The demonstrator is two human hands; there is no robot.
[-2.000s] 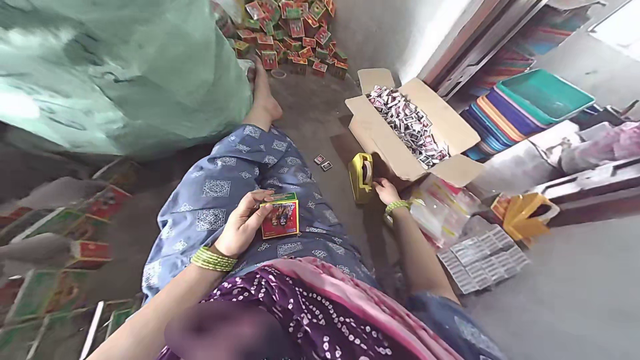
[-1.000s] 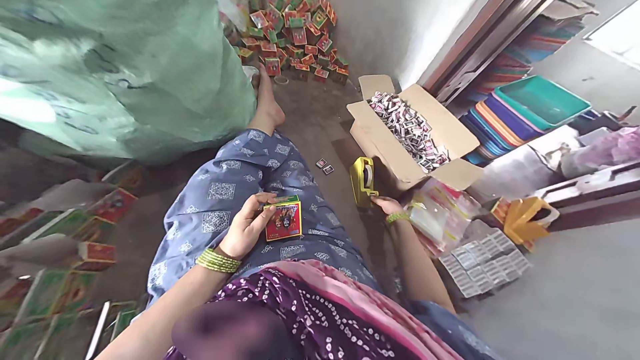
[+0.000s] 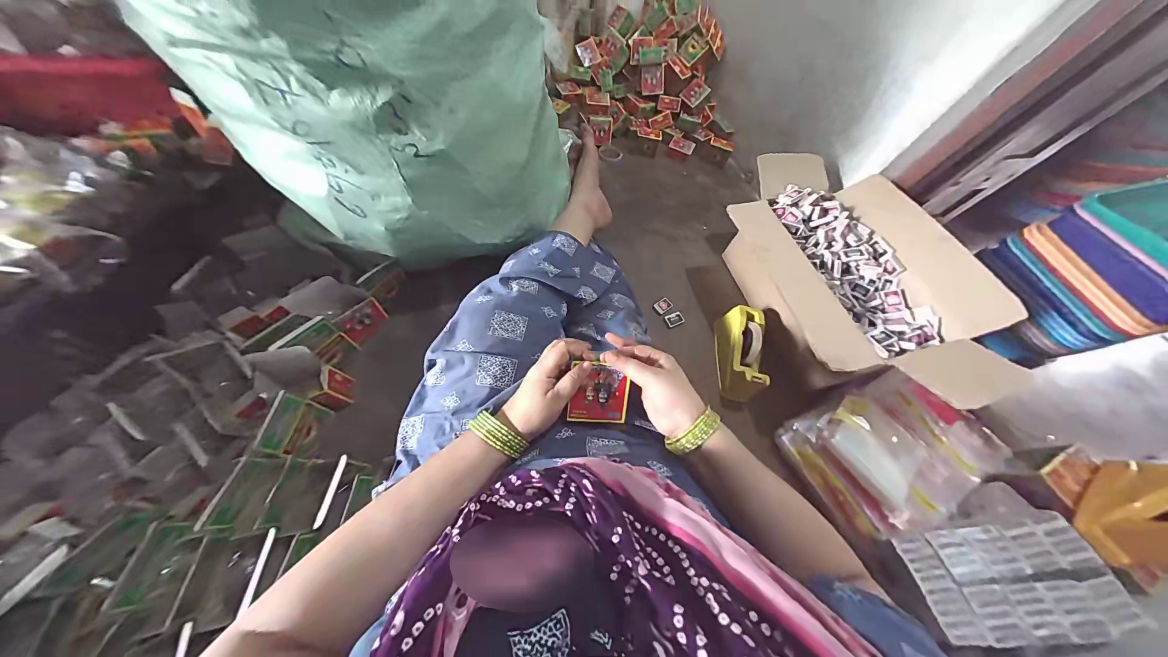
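Observation:
A small red printed box with a yellow edge (image 3: 599, 394) rests on my lap. My left hand (image 3: 551, 388) grips its upper left part between thumb and fingers. My right hand (image 3: 655, 379) has its fingertips at the box's upper right edge; whether they pinch anything is too small to tell. To the right, on the floor, stands a yellow tape dispenser (image 3: 733, 356) with a roll of tape. Two small matchbox-like pieces (image 3: 668, 312) lie on the floor beyond my knee.
An open cardboard carton (image 3: 776, 274) holds many small pieces. Stacked plastic trays (image 3: 1086, 265), plastic packets (image 3: 890, 456) and silvery strips (image 3: 1022, 579) are at right. A large green sack (image 3: 438, 137) stands at front left. Printed boxes (image 3: 652, 78) are heaped beyond; more boxes (image 3: 301, 484) lie left.
My right hand has moved from the tape dispenser to the box on my lap. My left hand still holds the box. The view has shifted somewhat.

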